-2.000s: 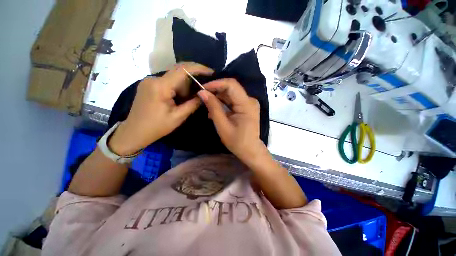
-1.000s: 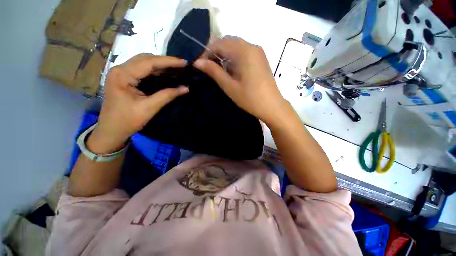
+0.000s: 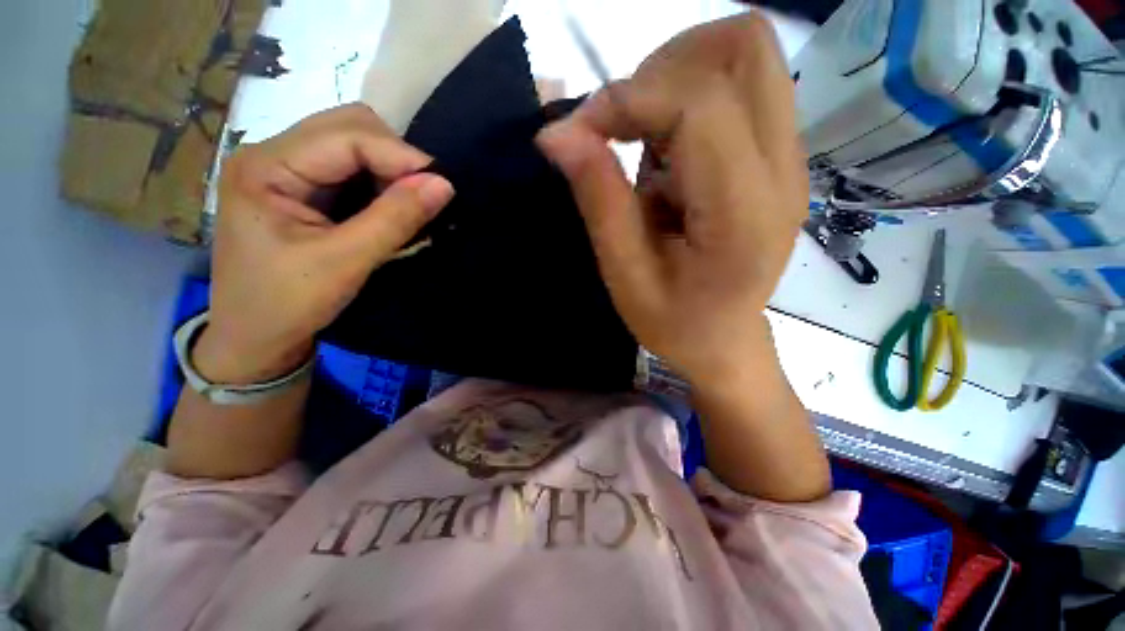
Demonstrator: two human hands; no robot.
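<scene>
A black fabric panel (image 3: 506, 271) hangs over the table's front edge, with a pointed, jagged-edged part reaching up between my hands. My left hand (image 3: 309, 228) pinches the black cloth between thumb and forefinger. A short pale strip (image 3: 412, 249) shows just below those fingertips. My right hand (image 3: 691, 173) is raised over the right part of the cloth, thumb and forefinger together. A thin hand tool (image 3: 585, 49), blurred, sticks up from that hand. Whether the right fingertips also hold thread or cloth cannot be told. Beige fabric (image 3: 432, 43) lies behind the black cloth.
A white sewing machine head (image 3: 950, 99) stands at the right, with a black slotted part (image 3: 854, 255) beneath it. Green and yellow handled scissors (image 3: 923, 345) lie right of it. Worn cardboard (image 3: 148, 117) is at the table's left end. Blue crates (image 3: 366, 380) show below the edge.
My right hand has moved right and up, away from my left hand, and looks larger. The tool now points up beside it. The pale strip has come into view below my left fingertips.
</scene>
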